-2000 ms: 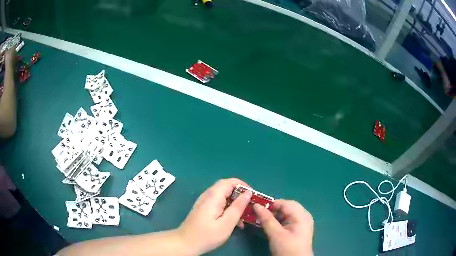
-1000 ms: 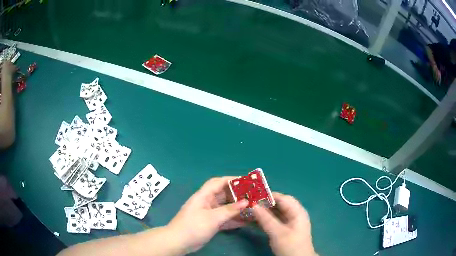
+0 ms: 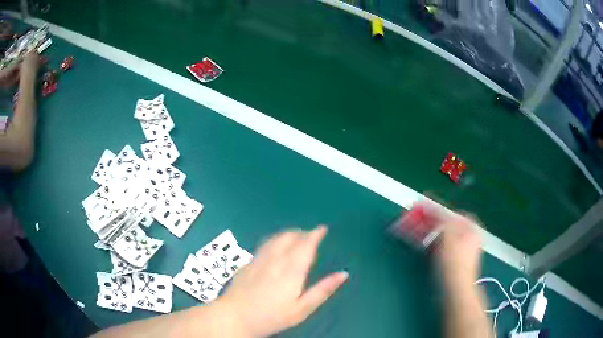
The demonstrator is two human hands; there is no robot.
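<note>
My right hand is blurred and holds a joined unit, a red board with a pale edge, near the white rail at the right. My left hand is empty above the bench, with thumb and fingers apart. A loose pile of white plates with dark holes lies to the left of my left hand. More white plates lie just beside my left wrist.
The white rail crosses diagonally. Beyond it, the green belt carries a red board with a white edge and a red board. A white cable and adapter lie lower right. Another person's arm is at left.
The joined unit has left my left hand and moved right toward the rail in my right hand. My left hand has opened. The camera view has shifted.
</note>
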